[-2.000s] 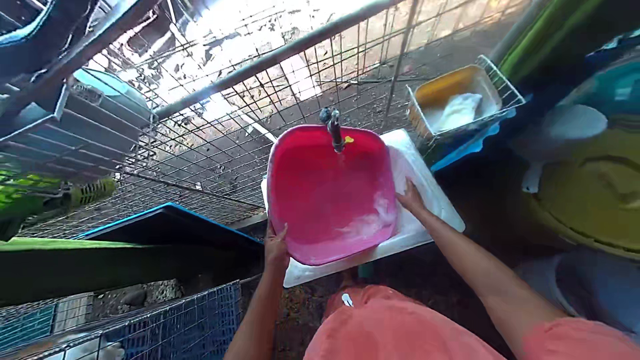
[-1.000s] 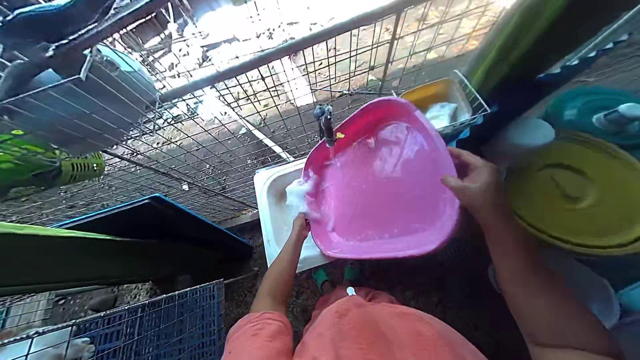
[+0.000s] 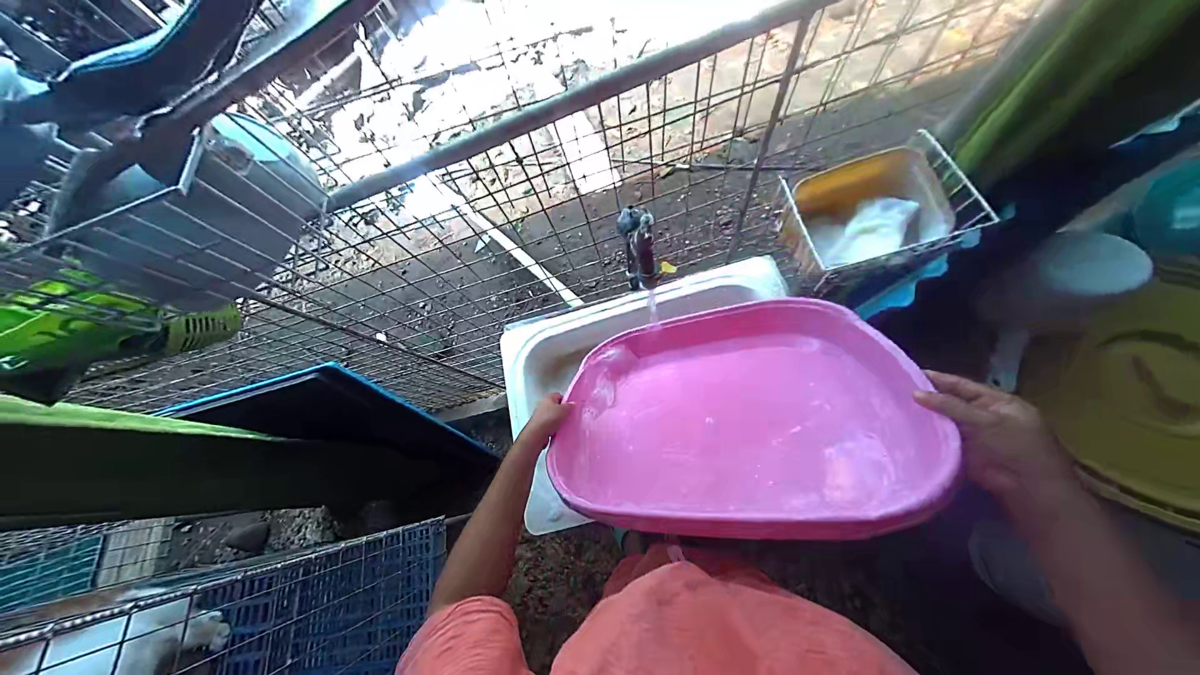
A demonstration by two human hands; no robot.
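Observation:
A pink plastic basin (image 3: 741, 422) is tilted over a white sink (image 3: 544, 347), its inside wet with a few suds. My left hand (image 3: 548, 417) grips its left rim, and my right hand (image 3: 994, 431) holds the right rim with the thumb on the inner side. Above the basin's far edge, a tap (image 3: 639, 246) fixed by the wire fence runs a thin stream of water (image 3: 653, 305) down at that edge. The fingers under the rim are hidden on both sides.
Behind the tap stands a wire mesh fence (image 3: 469, 216). A wire basket holds a yellow container (image 3: 867, 183) with a white item, right of the sink. A yellow-green round lid (image 3: 1125, 384) is at the right. An animal (image 3: 141, 633) lies behind mesh at lower left.
The basin rested on the sink under the tap two seconds ago. It was then lifted and tipped left, with foamy water at its left side; now it is lower and tilted toward me, holding little water.

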